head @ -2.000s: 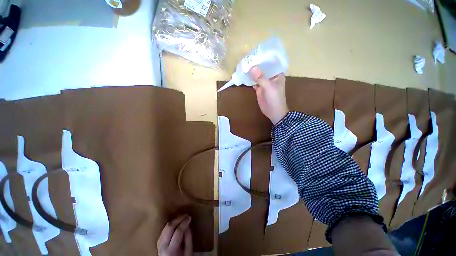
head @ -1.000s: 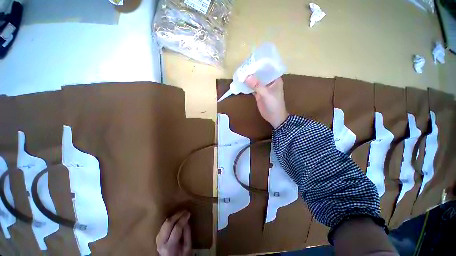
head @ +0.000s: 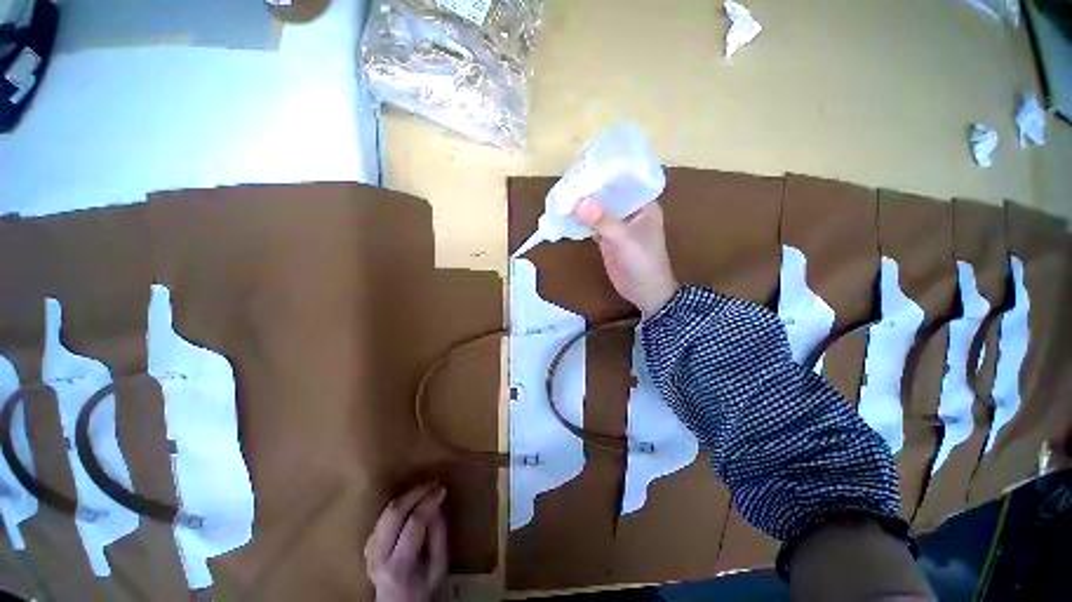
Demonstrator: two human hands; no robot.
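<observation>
My right hand [head: 631, 249] is closed around a translucent white glue bottle [head: 605, 176], tilted with its thin nozzle pointing down-left. The tip is at the left edge of a brown bag panel [head: 705, 223], just above a white backing piece [head: 547, 400]. A thin dark brown handle [head: 426, 406] loops left from that piece. My left hand [head: 408, 547] rests on the brown panels at the bottom, fingers together, cut off by the lower edge; whether it pinches anything is unclear. Liquid glue is not visible on the brown.
More overlapped panels with white pieces and handles lie left [head: 212, 470] and right [head: 893, 353]. A clear plastic bag [head: 453, 65] lies beyond them. Crumpled paper scraps [head: 741, 28] lie on the tan table [head: 846, 106]. A white surface [head: 212, 129] is at upper left.
My right hand and the bottle have moved down toward me, the nozzle tip following the panel's left edge from its top corner to near the white piece. My left hand has stayed nearly still.
</observation>
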